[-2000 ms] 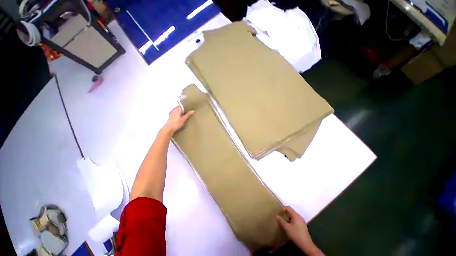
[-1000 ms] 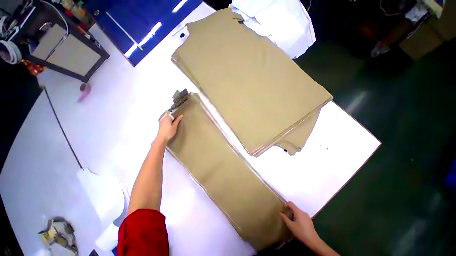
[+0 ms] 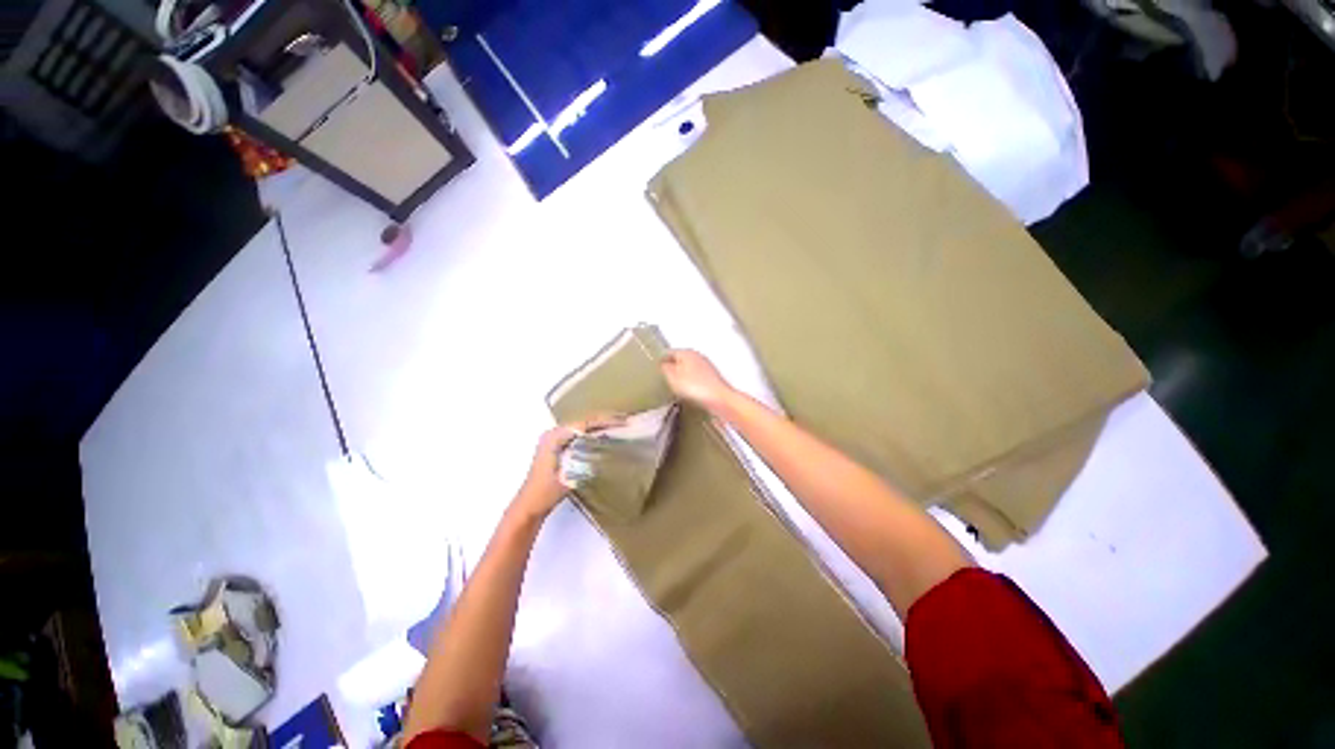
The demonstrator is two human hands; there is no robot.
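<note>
A stack of narrow khaki cut panels [image 3: 732, 571] lies lengthwise on the white table in front of me. Its upper layers are folded back near the far end, showing pale edges and layers beneath. My left hand [image 3: 551, 465] grips the folded-back layers at their left side. My right hand [image 3: 694, 378] holds the stack's right edge near the far end, fingers on the cloth. A stack of large khaki body panels [image 3: 893, 278] lies to the right, its lower layers sticking out at the near side.
A large blue sewing template [image 3: 586, 73] lies at the far side. White cut pieces [image 3: 974, 103] are piled beyond the large panels. A desktop rack [image 3: 359, 125] and a pink item [image 3: 391, 246] are far left. White sheets [image 3: 384, 549] and small grey-beige pieces [image 3: 232, 644] lie near left.
My right hand has moved from the near end of the narrow panels to the far end. The upper layers there are now folded back. The view has shifted, so things appear further right.
</note>
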